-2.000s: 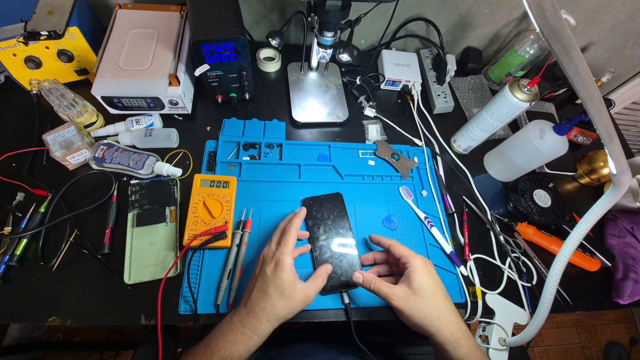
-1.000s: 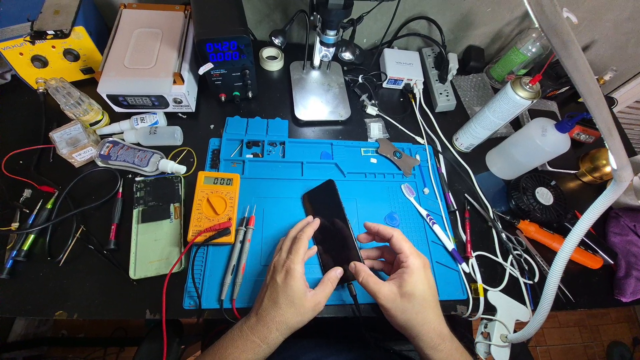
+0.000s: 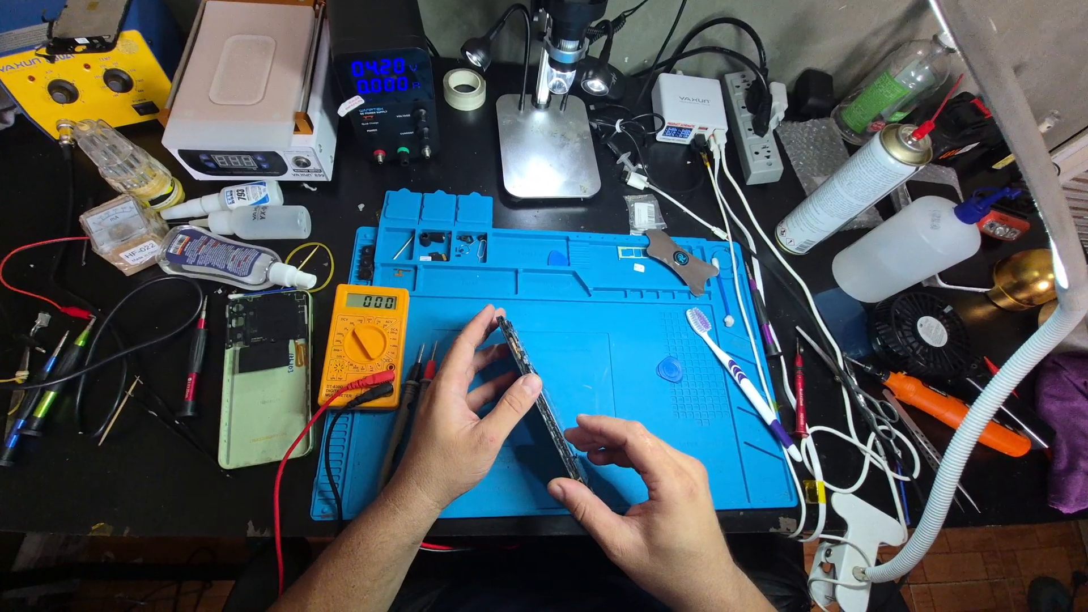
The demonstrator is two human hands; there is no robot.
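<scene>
A smartphone without its back cover (image 3: 544,404) is held edge-up above the blue silicone repair mat (image 3: 637,340), its long side edge facing the camera. My left hand (image 3: 463,408) grips its upper part between thumb and fingers. My right hand (image 3: 642,489) is by the lower end, thumb and fingers apart; whether it touches the phone I cannot tell. Left of the mat lies a pale green phone back cover (image 3: 268,408). A yellow multimeter (image 3: 365,340) sits at the mat's left edge, its probes (image 3: 408,408) beside my left hand.
A toothbrush (image 3: 739,382), a blue opening pick (image 3: 670,369) and a metal spudger (image 3: 680,262) lie on the mat. Behind stand a microscope base (image 3: 548,149) and a power supply (image 3: 382,93). White cables (image 3: 841,459), an orange-handled tool (image 3: 956,412) and a flexible lamp arm (image 3: 960,450) are at the right.
The phone has turned from screen-up to edge-up in my left hand. The cable seen at its lower end earlier no longer shows there. My right hand's fingers have spread beside the phone.
</scene>
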